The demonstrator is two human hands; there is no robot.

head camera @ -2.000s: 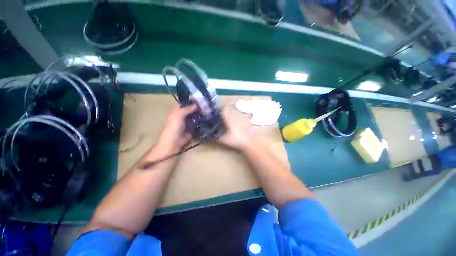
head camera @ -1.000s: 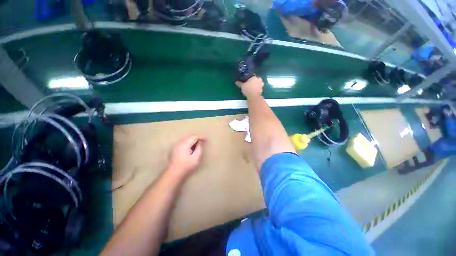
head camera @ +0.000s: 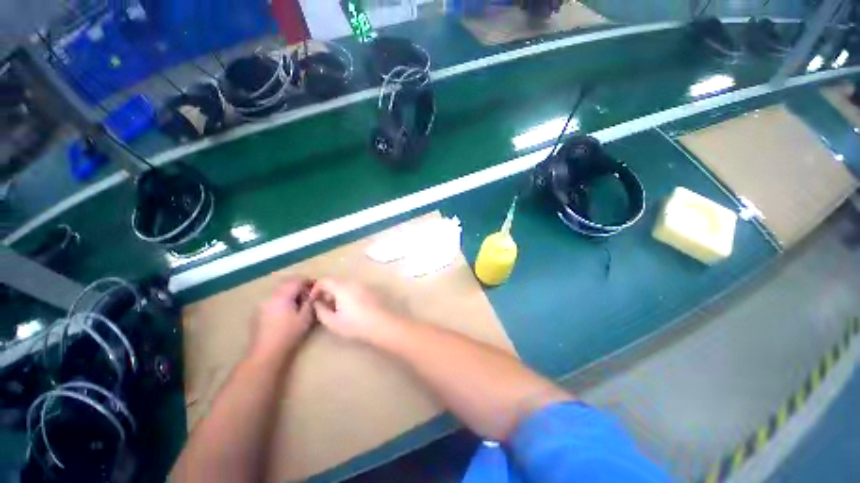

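Observation:
My left hand [head camera: 283, 316] and my right hand [head camera: 341, 307] meet over the tan board [head camera: 349, 391], fingertips close together. Something tiny and dark shows between the fingertips, too small to name. A crumpled white cloth [head camera: 420, 247] lies on the board's far right part. The yellow glue bottle [head camera: 496, 258] is at the board's right edge, its thin pale nozzle pointing up and away. A black headset [head camera: 589, 189] with silver hoops lies on the green bench to the right of the bottle.
A pale yellow sponge-like block [head camera: 696, 226] is at the right. Stacked headsets [head camera: 85, 368] with silver hoops fill the left. On the green line beyond the white rail are a headset [head camera: 404, 127] ahead and another [head camera: 173, 206] at left. A second tan board [head camera: 773, 170] is far right.
The headset from my hands was set down on the line beyond, and my right hand has let go and come back to my left. The view has turned left.

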